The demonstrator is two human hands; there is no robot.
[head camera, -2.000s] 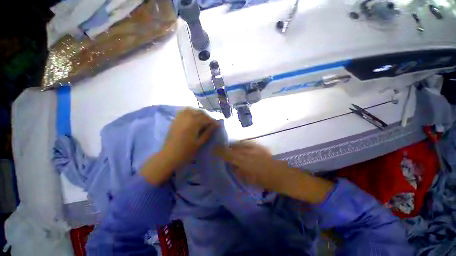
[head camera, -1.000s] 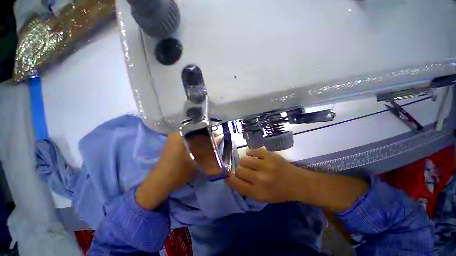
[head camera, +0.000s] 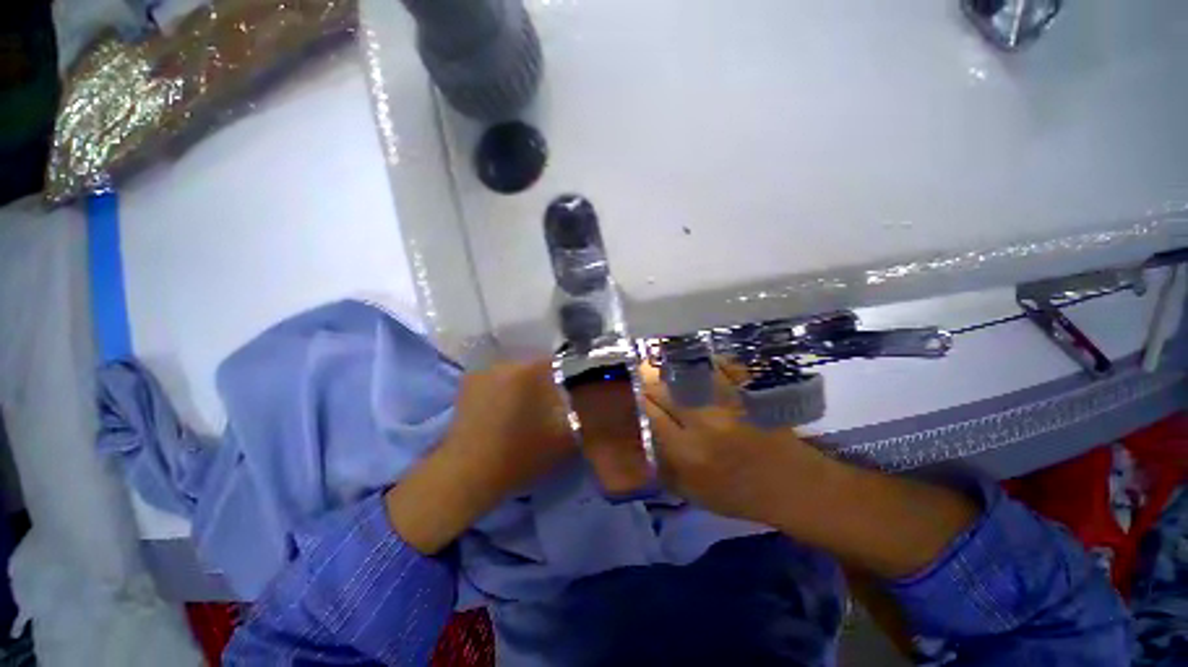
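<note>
The light blue garment piece [head camera: 319, 404] lies heaped left of the machine head and runs under both hands to the lap. The large white sewing machine head [head camera: 834, 143] fills the upper right. My left hand [head camera: 515, 424] is at the cloth just left of the shiny metal guard [head camera: 603, 378], its fingertips partly hidden behind it. My right hand [head camera: 717, 450] is on the cloth just right of the guard, its fingertips close to the needle area. The needle, the presser foot and the cloth edge at the fingertips are hidden by the machine head and guard.
Thread snips [head camera: 1071, 332] lie on the white table at right, above the ruler strip [head camera: 964, 443]. A brown shiny packet [head camera: 117, 111] is at the upper left, with blue tape [head camera: 108, 280] below it. Red cloth [head camera: 1088, 489] is at lower right. Pale cloth [head camera: 59, 430] hangs at far left.
From two seconds ago, the view has moved in close over the machine head, and both hands have come to the needle area with the cloth. Since one second ago, the machine appears shifted slightly right in view.
</note>
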